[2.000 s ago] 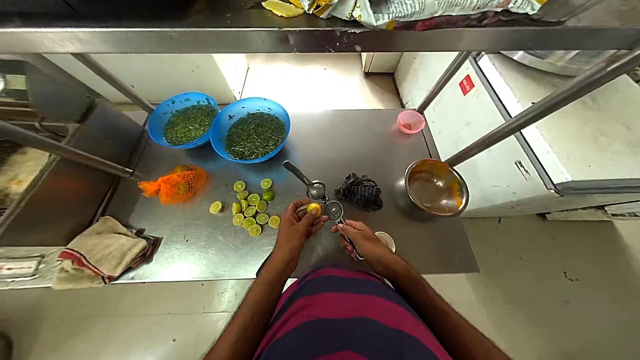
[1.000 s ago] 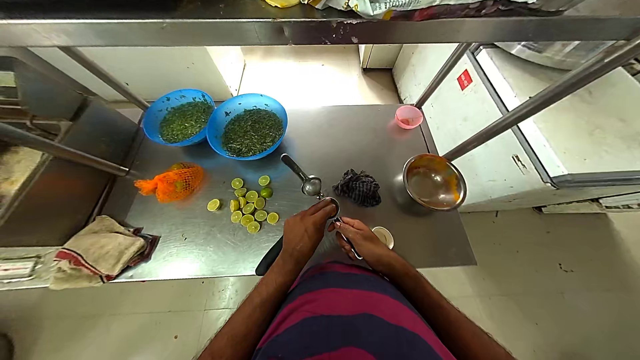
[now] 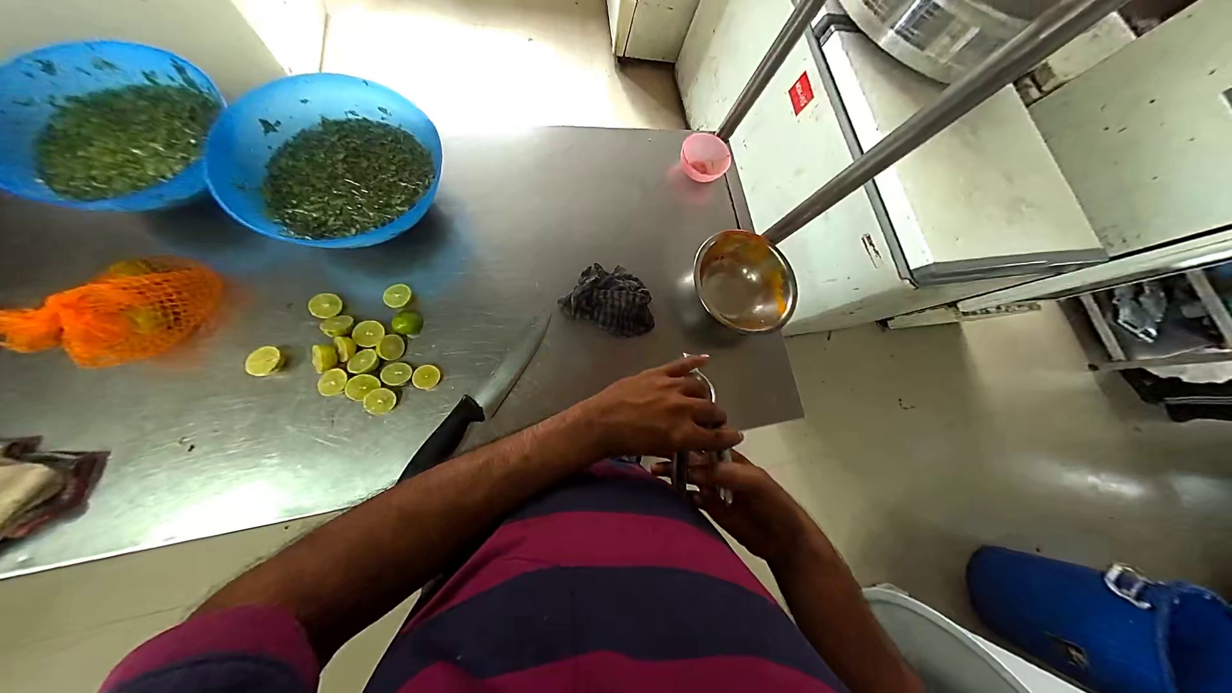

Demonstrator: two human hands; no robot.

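Both hands are together at the table's front edge, right of centre, around a metal citrus squeezer (image 3: 724,476). My left hand (image 3: 664,412) lies over its upper part with the fingers curled; my right hand (image 3: 746,496) is below, gripping the handles. The squeezer is mostly covered, and whether fruit is in it cannot be seen. Left of the hands a knife (image 3: 515,366) with a black handle lies partly under my left forearm. Farther left are several halved limes (image 3: 362,361) and one greener lime (image 3: 407,322). A crumpled dark cloth or bag (image 3: 609,300) lies beyond my left hand.
Two blue bowls (image 3: 322,231) of chopped greens stand at the back left. An orange net bag (image 3: 144,308) of fruit and a folded cloth (image 3: 38,486) lie left. A stained steel bowl (image 3: 746,282) and a pink cup (image 3: 705,157) stand right. A blue container (image 3: 1068,611) is on the floor.
Both hands have moved right with the squeezer, towards the table's front right part. The knife's blade now shows. The view has shifted to the right and down.
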